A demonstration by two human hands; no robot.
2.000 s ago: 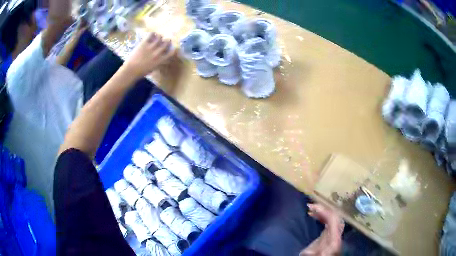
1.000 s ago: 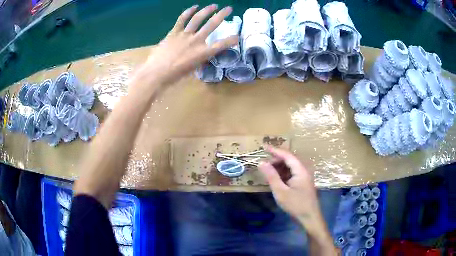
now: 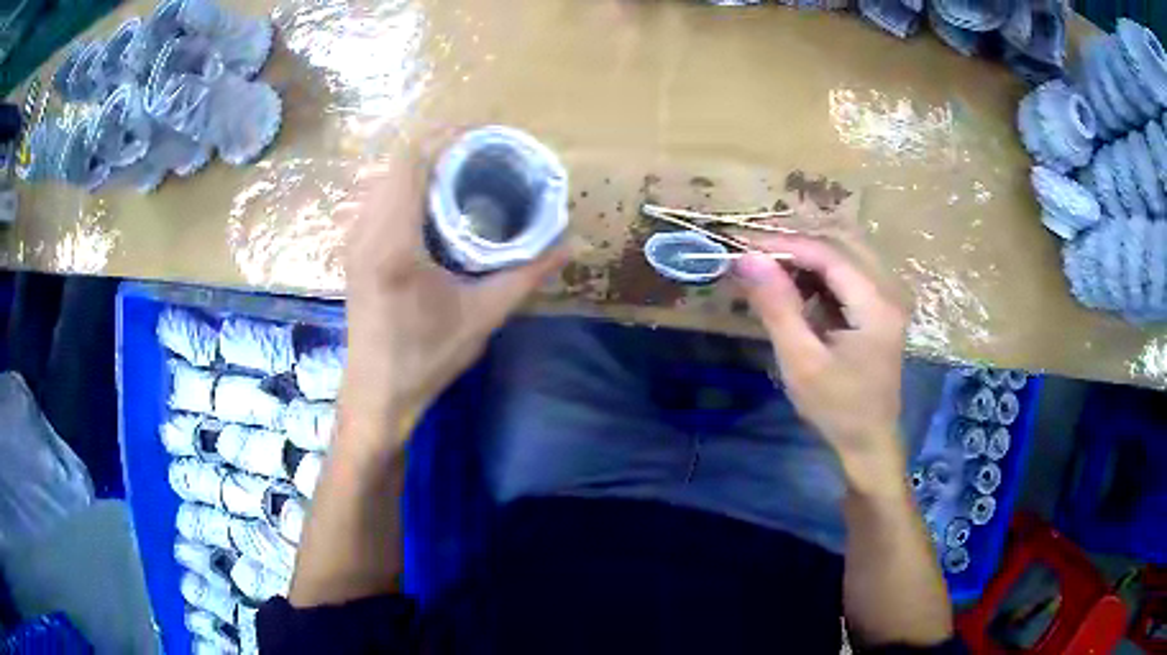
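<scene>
My left hand (image 3: 412,288) is shut around a pale grey tube-shaped part (image 3: 497,202), held upright above the bench with its wide open mouth facing up. My right hand (image 3: 825,320) pinches a thin pale glue stick (image 3: 768,256) between thumb and fingers, its tip in the oval glue dish (image 3: 686,257). Other glue sticks (image 3: 691,223) lie crossed just behind the dish. The dish sits on a stained cardboard pad (image 3: 612,243) at the bench's near edge.
Ruffled parts (image 3: 1120,179) are stacked at the right. Tube-shaped parts (image 3: 973,19) lie at the top right edge. More pale parts (image 3: 166,96) stand at the far left. A blue crate (image 3: 143,384) of parts is below left, another blue crate (image 3: 1011,499) below right, with a red stool (image 3: 1056,595) beside it.
My left hand has come back from the row of tube-shaped parts and now holds one near me. My right hand has taken a glue stick and holds it in the dish. The view has tilted down.
</scene>
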